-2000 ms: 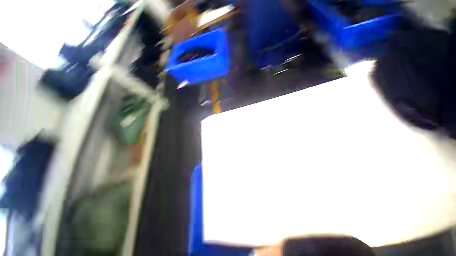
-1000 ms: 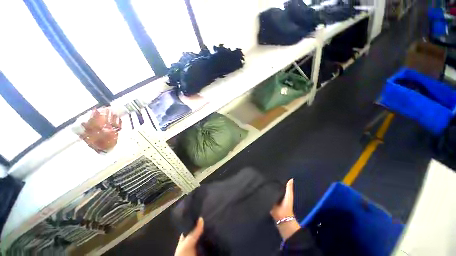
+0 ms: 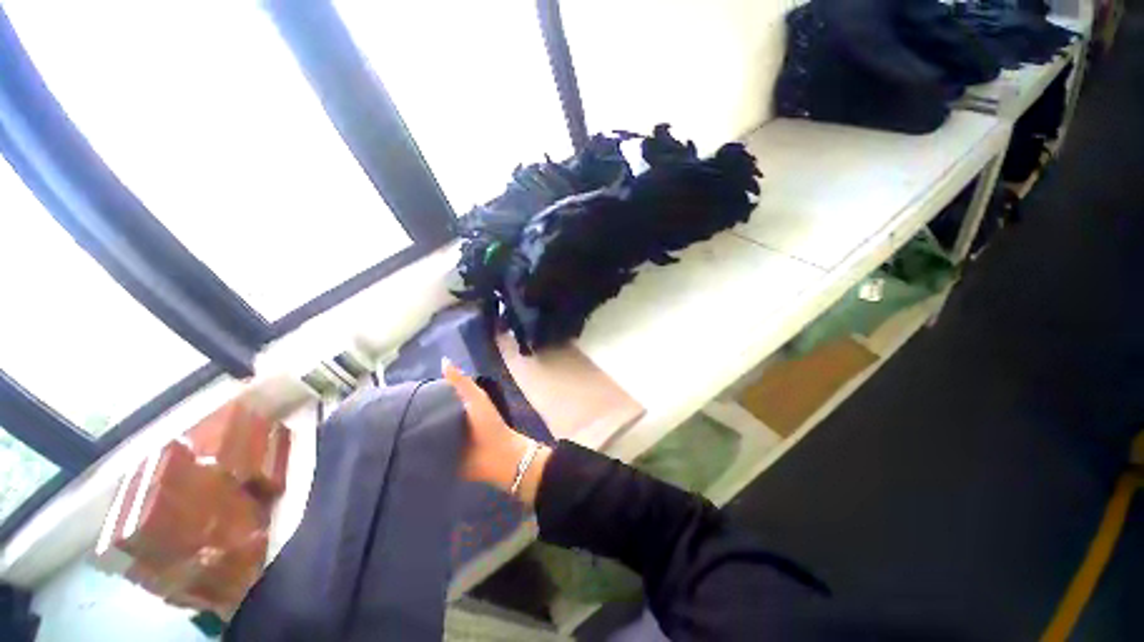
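A dark grey fabric piece, perhaps a stack of panels (image 3: 376, 514), hangs over the near part of the window-side bench, with lengthwise lines on its face. My right hand (image 3: 493, 433), with a bracelet at the wrist, grips its upper right edge, thumb up. The fingers are partly hidden by the fabric. My left hand is not in view; the fabric or the lower picture edge may hide it. Another dark flat piece (image 3: 439, 349) lies on the bench just behind the held one.
A ragged black fabric bundle (image 3: 590, 238) lies on the bench (image 3: 778, 295) by the window. Reddish-brown wrapped blocks (image 3: 201, 508) stand at the left. A large black heap (image 3: 866, 69) lies farther along. Green bags (image 3: 878, 295) and brown board are on the shelf below.
The view has moved closer to the bench. The dark fabric has risen from over the floor to the bench, held by my right hand. My left hand has left the view. The blue bins are gone from view.
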